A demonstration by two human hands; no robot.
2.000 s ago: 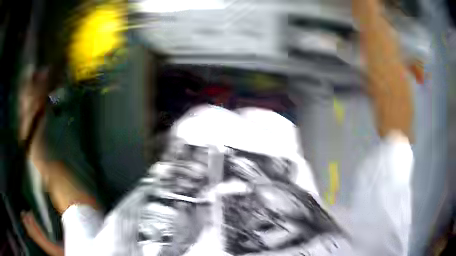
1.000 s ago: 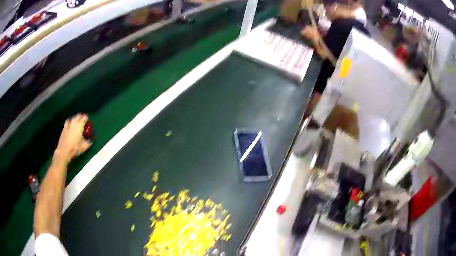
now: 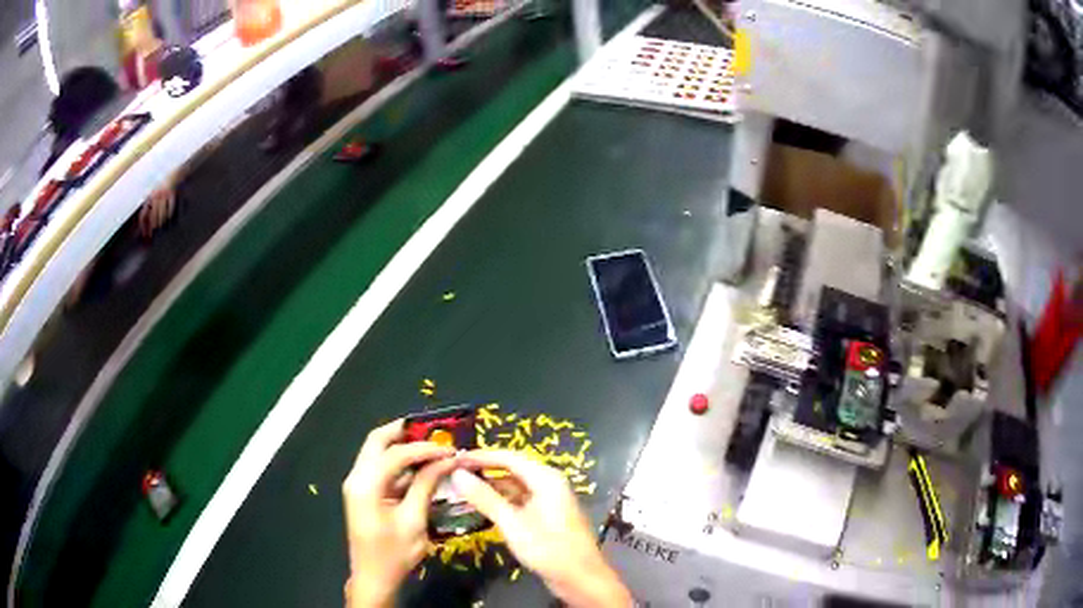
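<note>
A device unit point(image 3: 442, 429) with a black-and-red end and a round orange-yellow centre is held above the pile of small yellow pieces point(image 3: 556, 450) on the dark green bench. My left hand point(image 3: 390, 513) grips its left side. My right hand point(image 3: 537, 519) is at its right side, with thumb and fingertips on the unit's middle. A lower part of the unit shows below the fingers. The fingers hide most of its middle, and I cannot tell whether a yellow piece is between them.
A smartphone point(image 3: 631, 303) lies beyond the pile. The green conveyor point(image 3: 267, 321) on the left carries spaced units. The press machine point(image 3: 677, 505) stands on the right, with units in both fixtures and a yellow-and-black tool point(image 3: 925, 506) between them. A white tray point(image 3: 653, 74) is at the back.
My left hand has come from the conveyor to above the yellow pile, with a unit. My right hand has come into view on that unit. The view has shifted, showing more of the press machine.
</note>
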